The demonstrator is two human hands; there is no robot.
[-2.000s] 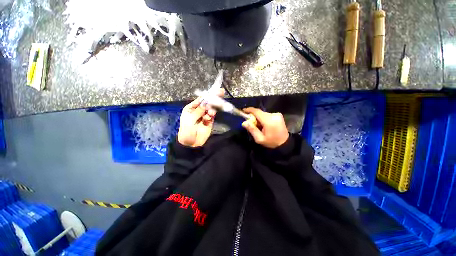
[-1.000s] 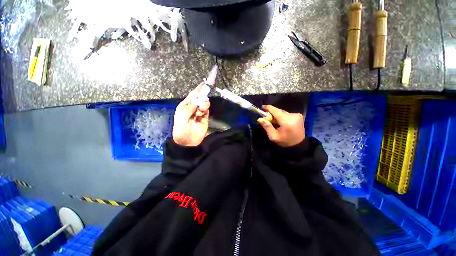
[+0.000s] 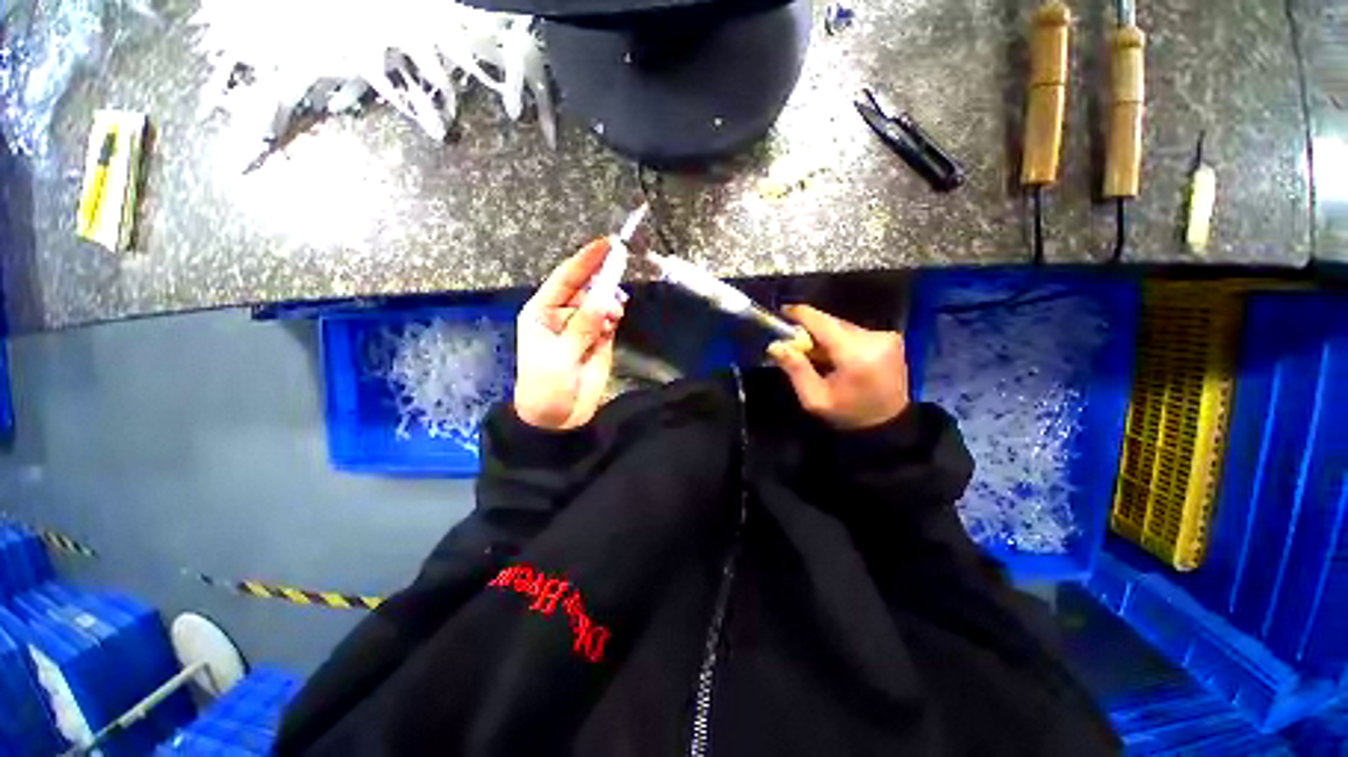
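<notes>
My left hand [image 3: 565,348] holds a small white moulded part [image 3: 615,266] upright between thumb and fingers, its pointed end towards the bench. My right hand [image 3: 849,367] holds a trimming tool [image 3: 720,294] with a pale shaft and a yellowish handle mostly hidden in my fingers. The tool's tip points up and left, close beside the white part; whether they touch I cannot tell. Both hands are just in front of the bench edge.
Speckled benchtop [image 3: 444,222] holds a white heap [image 3: 355,59], a dark round device [image 3: 680,96], black cutters [image 3: 909,141], two wooden-handled irons [image 3: 1045,101] and a yellow item on a pale pad [image 3: 111,181]. Below are blue bins [image 3: 352,396] with white pieces and a yellow crate [image 3: 1178,422].
Compared with two seconds ago, my right hand and the tool have moved right, away from my left hand. The white part now stands more upright. Little has changed over the last second.
</notes>
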